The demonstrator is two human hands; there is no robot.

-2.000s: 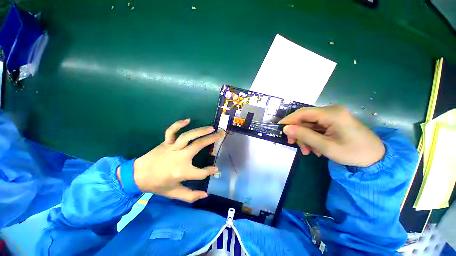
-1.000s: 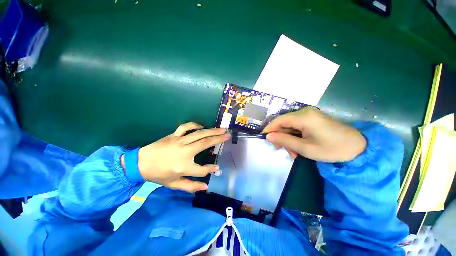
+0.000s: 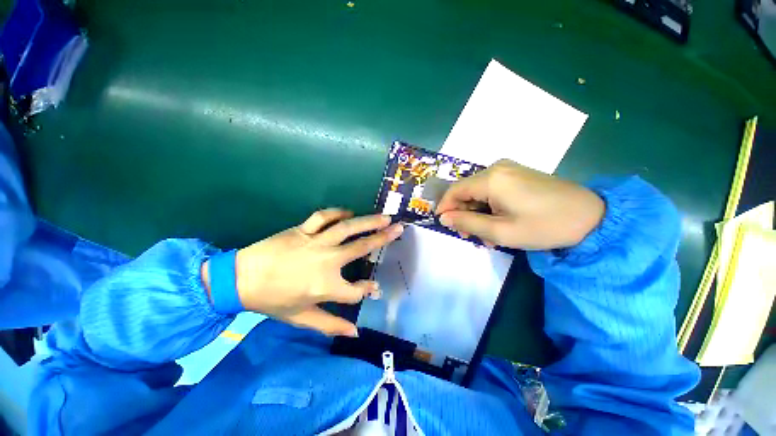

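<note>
The open tablet assembly [image 3: 438, 294] lies in front of me, its board end away from me and its large silver panel nearer. My left hand [image 3: 310, 268] rests with spread fingers on the tablet's left edge, a blue band on the wrist. My right hand [image 3: 519, 204] is over the board end and pinches the tweezers [image 3: 423, 222], whose tips point left along the border between board and panel. Whether the tips hold a tape piece cannot be told. Orange flex cables [image 3: 420, 205] show left of my right fingertips. My right hand hides the board's right part.
A white liner sheet [image 3: 516, 117] lies beyond the tablet. A blue bin [image 3: 38, 51] is at far left. Pale yellow papers [image 3: 740, 294] lie at right. Dark devices [image 3: 659, 17] show at the top right. Another person's blue sleeve [image 3: 55, 272] is at left.
My right hand moved left along the board's near edge. A dark strip at the tweezer tips, seen over the panel's top edge a second ago, no longer shows clearly. My left hand stayed on the edge.
</note>
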